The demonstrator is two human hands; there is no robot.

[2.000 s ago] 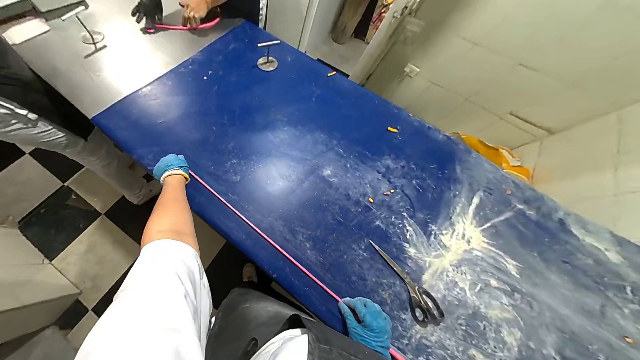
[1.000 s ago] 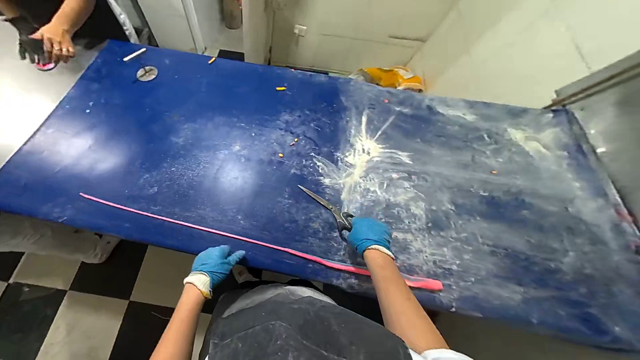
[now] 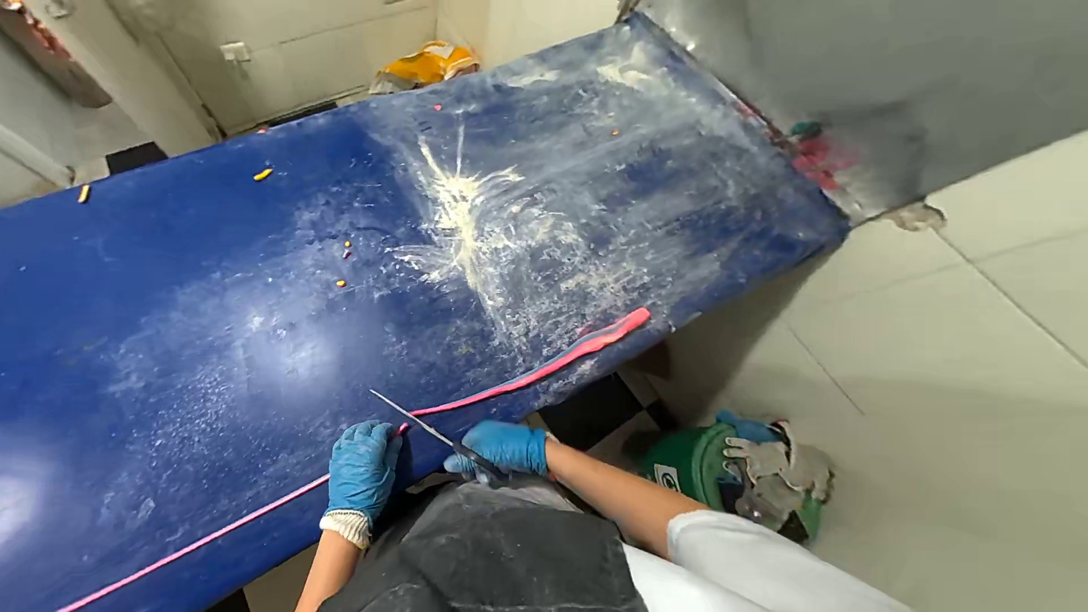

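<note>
My right hand [image 3: 501, 448], in a blue glove, grips the handles of a pair of scissors [image 3: 422, 427] at the table's near edge. The blades point up and left, crossing by the pink strand. My left hand [image 3: 364, 472], also blue-gloved over a white knit cuff, holds the thin pink strand [image 3: 200, 542] against the blue table. Just right of the blades lies another length of pink strand [image 3: 544, 371], thickening toward its right end, with a greyish stripe. A small gap seems to part the two lengths at the blades.
White powder [image 3: 459, 212] is smeared over the blue table [image 3: 187, 255]. Small yellow-orange bits [image 3: 263, 174] lie on it. A metal panel [image 3: 782, 76] stands at its right end. On the floor at right is a full green bin [image 3: 693, 463]; a yellow bag [image 3: 425, 65] lies beyond the far edge.
The scissors, lying on the table earlier, are now held in my right hand by the near edge, at the strand. My left hand has closed on the strand. The view has swung right.
</note>
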